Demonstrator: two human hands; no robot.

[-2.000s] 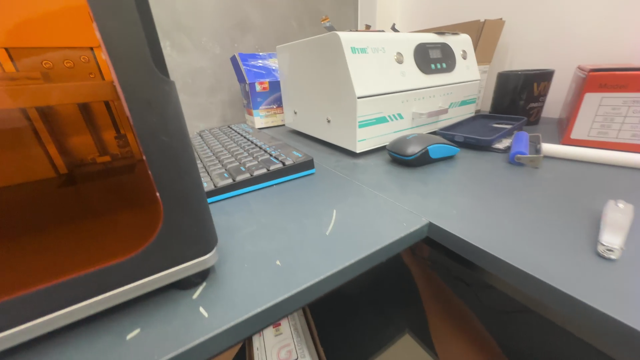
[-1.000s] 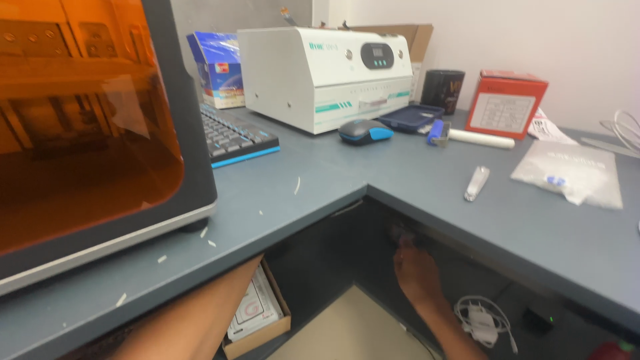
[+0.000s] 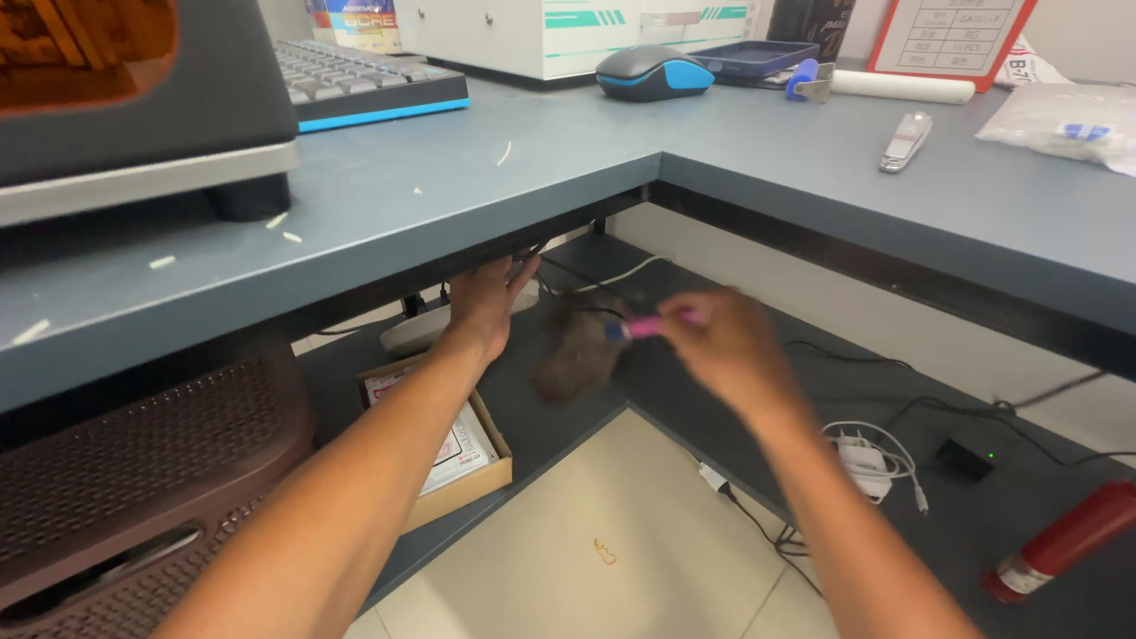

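Under the corner of the desk [image 3: 577,191], my right hand [image 3: 723,342] is closed around the pink handle of a duster [image 3: 581,351]. Its fluffy grey-brown head is blurred and lies over the dark lower shelf [image 3: 515,390]. My left hand [image 3: 486,302] reaches up beneath the desk's edge, close to dark cables, its fingers spread; part of it is in shadow. Whether it touches the desk's underside, I cannot tell. An open cardboard box [image 3: 461,497] with printed packets stands on the shelf below my left forearm.
White cables with a charger [image 3: 861,461], a small black box [image 3: 965,460] and a red bottle [image 3: 1061,541] lie on the shelf's right. A brown perforated plastic basket [image 3: 151,479] stands at left. On the desk are a mouse [image 3: 652,73], a keyboard [image 3: 373,84] and a nail clipper [image 3: 906,142].
Both hands have come into plain view under the desk; a second ago mostly forearms showed. The duster now shows in my right hand. The view has moved down and closer to the corner.
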